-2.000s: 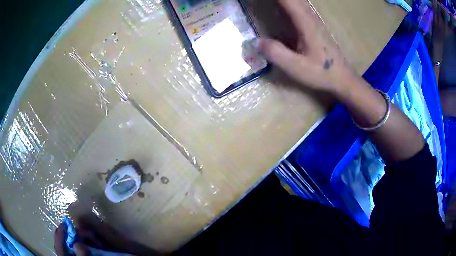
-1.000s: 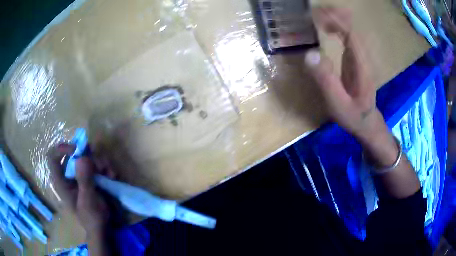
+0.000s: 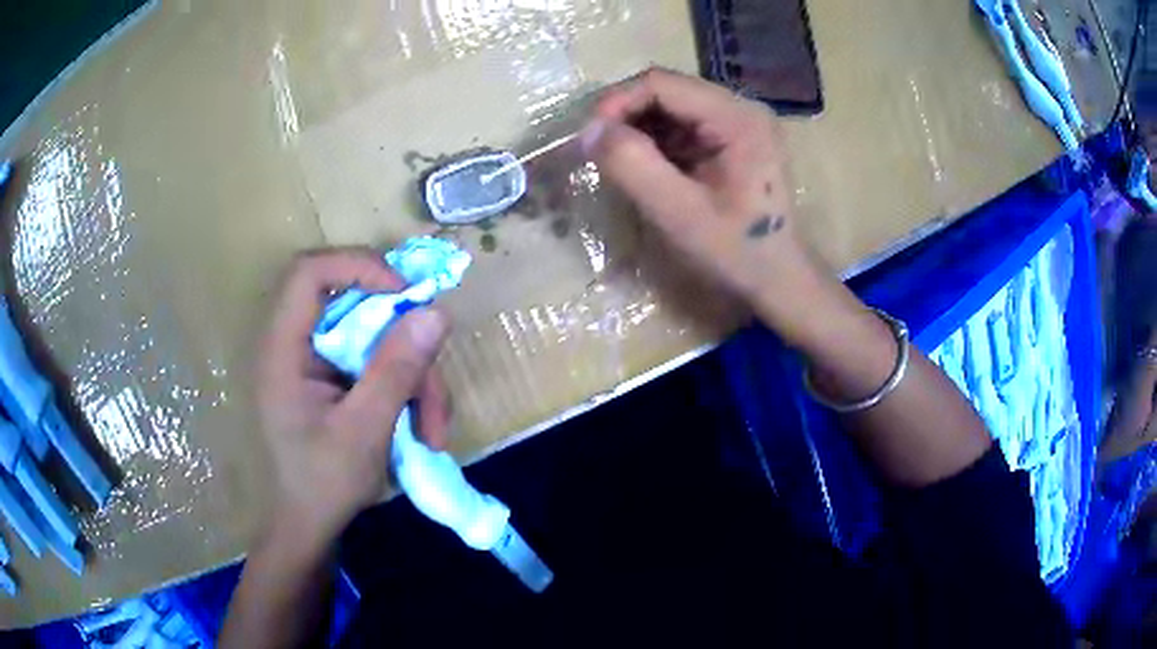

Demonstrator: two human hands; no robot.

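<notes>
My left hand (image 3: 349,393) grips a pale blue-white moulded part (image 3: 447,492) around its upper shaft. The part's wide knobbed end points up towards the dish, with a small dark blue patch by my thumb; its narrow plug points down to the right. My right hand (image 3: 698,171) pinches a thin pale stick (image 3: 548,147). The stick's tip is in the small white-rimmed dish (image 3: 475,186), which is greyish inside. Dark spots surround the dish. The part and the dish are apart.
A dark smartphone (image 3: 765,53) lies at the back. Pale parts lie in a pile at left (image 3: 45,450) and a few at upper right (image 3: 1034,70). A blue crate (image 3: 1078,342) full of parts stands at right. A person's arm (image 3: 1129,406) shows at the right edge.
My right hand has left the phone, whose screen is now dark, and holds a stick in the dish. My left hand has brought the part up and right, nearer the dish.
</notes>
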